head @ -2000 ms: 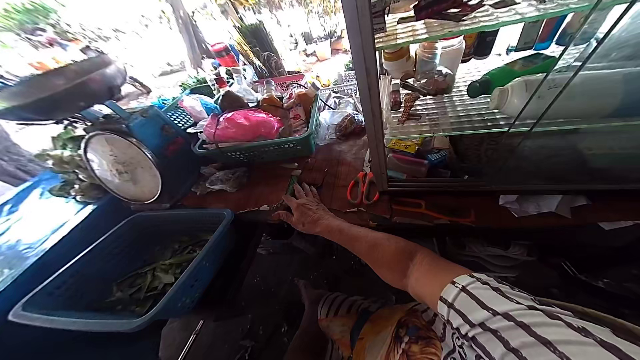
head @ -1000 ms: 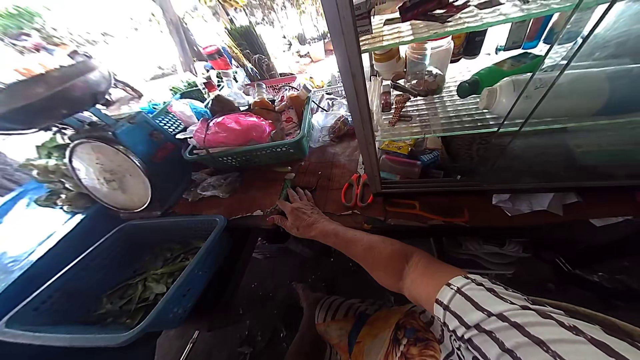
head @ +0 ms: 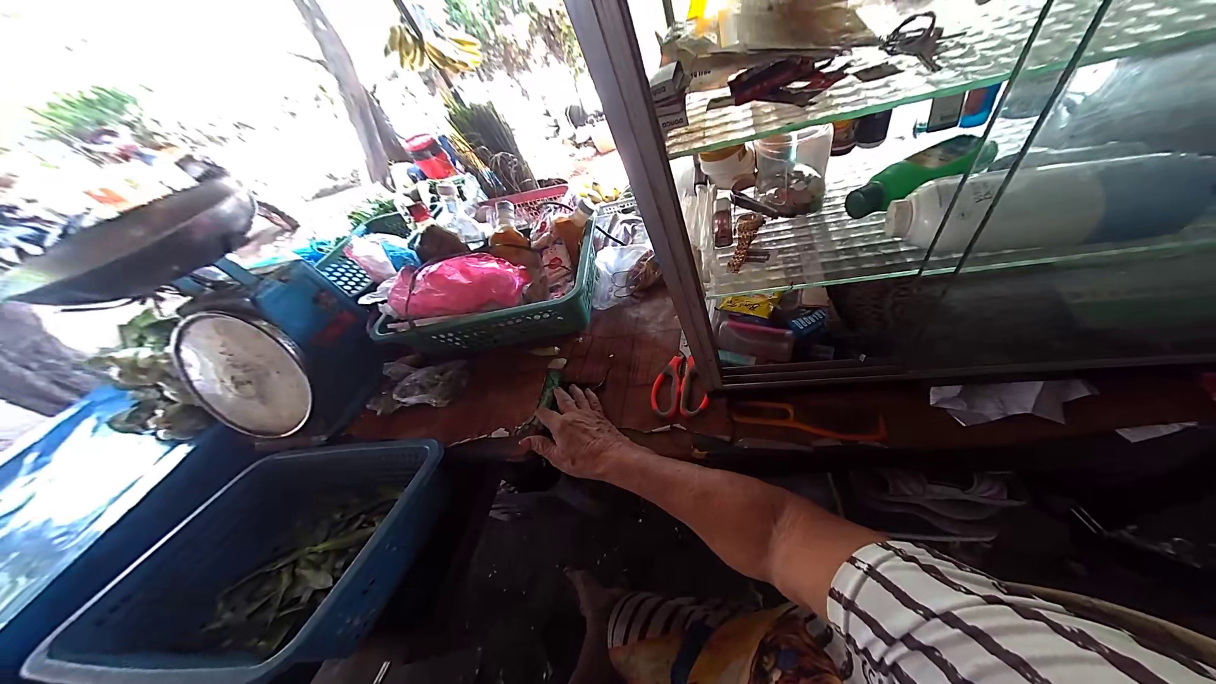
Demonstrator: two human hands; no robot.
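Observation:
My right hand [head: 581,439] lies palm down at the front edge of the reddish-brown wooden counter [head: 627,342], fingers spread, beside a small green item [head: 550,388]. Whatever is under the palm is hidden. Orange-handled scissors [head: 679,388] lie just right of the hand, with an orange plastic-like frame [head: 807,421] farther right. At the lower middle, a dim limb [head: 591,608] shows beside striped cloth; whether it is my left hand, I cannot tell. A blue plastic basket [head: 432,465] with green leaves [head: 294,570] inside stands at the lower left.
A blue dial scale [head: 244,373] with a metal pan [head: 142,237] stands at the left. Behind my hand is a green basket [head: 484,331] with bottles and a pink bag [head: 459,285]. The glass display cabinet's metal frame [head: 655,190] rises at the right; crumpled paper [head: 1007,399] lies before it.
My right hand stays at the counter edge by the green item, with only slight shifts of its fingers. The view has shifted a little.

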